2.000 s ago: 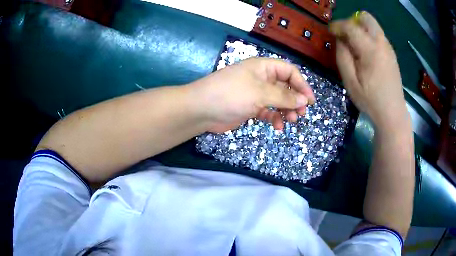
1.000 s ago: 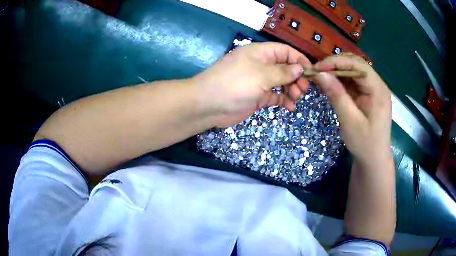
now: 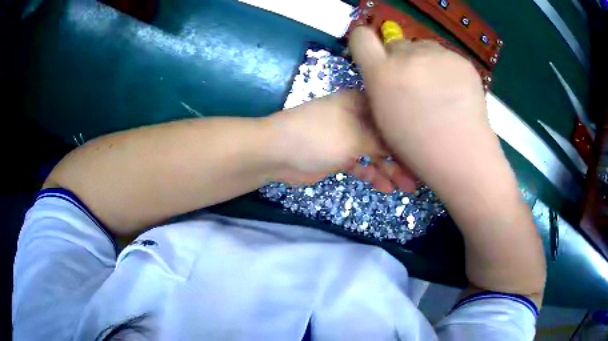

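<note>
My left hand (image 3: 320, 136) is low over the parts tray, with a few small shiny metal parts (image 3: 365, 160) on its curled fingers; its thumb side is hidden under my right hand. My right hand (image 3: 427, 83) crosses above it, back up, over the near red-brown fixture (image 3: 417, 24). A yellow band (image 3: 392, 32) is on one of its fingers. Its fingertips are mostly hidden, and I cannot tell what they hold. The dark-rimmed tray holds many loose silver parts (image 3: 353, 206).
A second red-brown fixture (image 3: 477, 30) with dark square nests lies beyond the near one. A white strip (image 3: 303, 14) is at the top, another (image 3: 527, 133) at the right. A dark pen-like item (image 3: 554, 233) lies on the green table surface (image 3: 167, 73) at right.
My right hand has come from the fixture to my left fingertips with a thin brass-coloured stick, then moved up and left over the fixture. The stick no longer shows. My left hand has lowered slightly.
</note>
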